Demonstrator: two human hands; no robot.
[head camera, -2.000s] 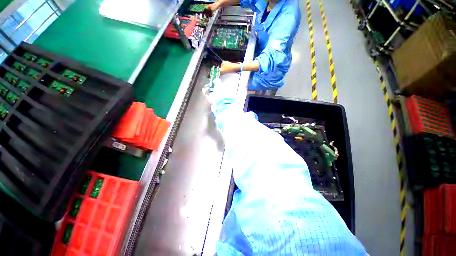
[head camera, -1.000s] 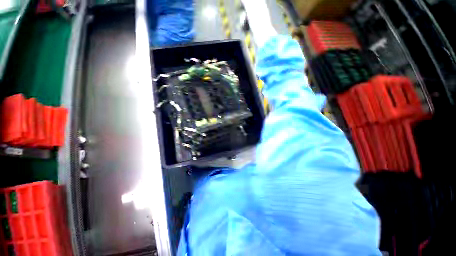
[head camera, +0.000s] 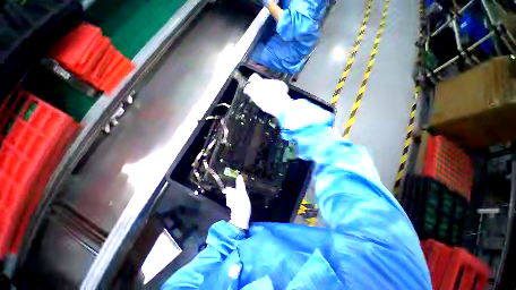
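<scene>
A black bin (head camera: 323, 104) stands beside the conveyor line. In it lies a dark square carrier fixture (head camera: 252, 144) with pale wires or clips along its left side and a small yellow-green part near its front edge. My right hand (head camera: 269, 95), white-gloved, is closed over the fixture's far edge. My left hand (head camera: 239, 203), white-gloved, is at its near edge with a finger on top and the other fingers partly hidden. The fixture looks slightly tilted; whether it touches anything under it is hidden.
The metal conveyor line (head camera: 164, 96) runs along the left. Red trays (head camera: 34, 153) and stacked red pieces (head camera: 93, 56) lie beyond it. A coworker's blue sleeve (head camera: 297, 34) is at the top. A cardboard box (head camera: 475, 105) and more red trays (head camera: 452, 263) are at right. A white sheet (head camera: 161, 255) lies low left.
My right hand has come back from beyond the bin onto the fixture's far edge. My left hand has come into view at the near edge. The view has turned, bringing the coworker's arm back in.
</scene>
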